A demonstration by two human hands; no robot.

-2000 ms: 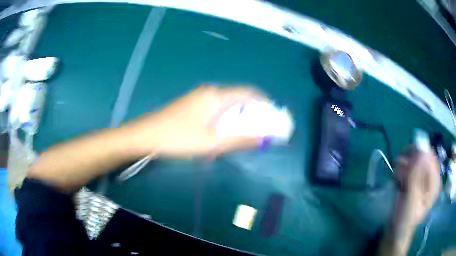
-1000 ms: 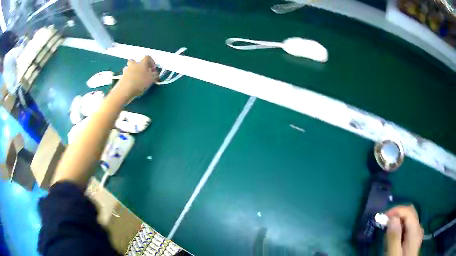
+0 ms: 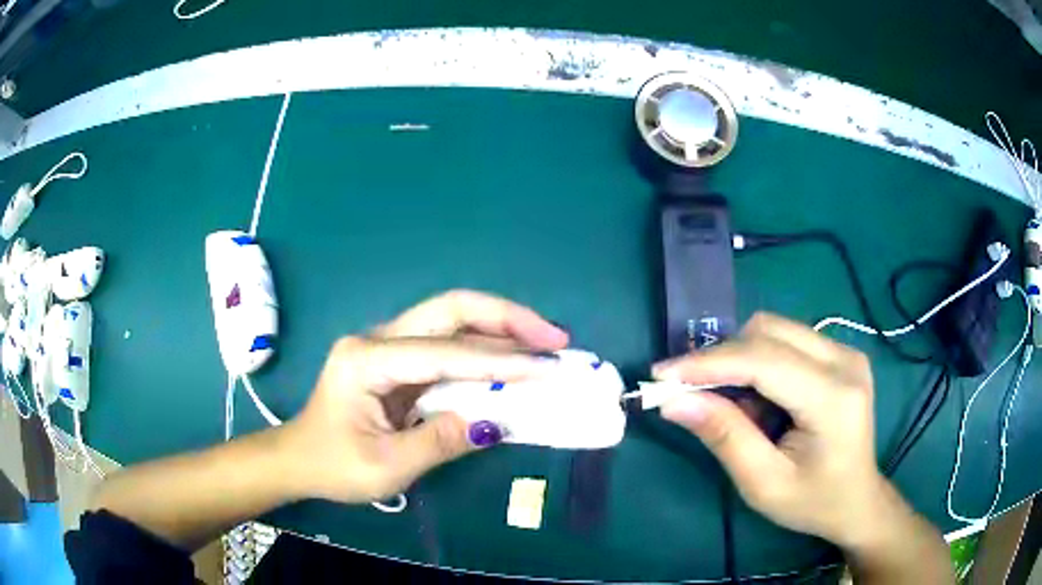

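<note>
My left hand holds a white handheld unit with blue tape marks, its port end pointing right. My right hand grips the white plug of a white cable, right at the unit's port end. The metal tip shows between plug and unit; I cannot tell whether it is in the port. The black "FAN" device with its round metal head lies behind my right hand, which hides its near end.
Another white unit lies left of centre. A pile of white units is at far left. A black adapter block with cords is at right. A pale square and dark strip lie near the front edge. A scuffed white strip crosses behind.
My left hand has come from the far left pile to the centre and now holds a unit. My right hand has brought the white plug to it. The view has shifted.
</note>
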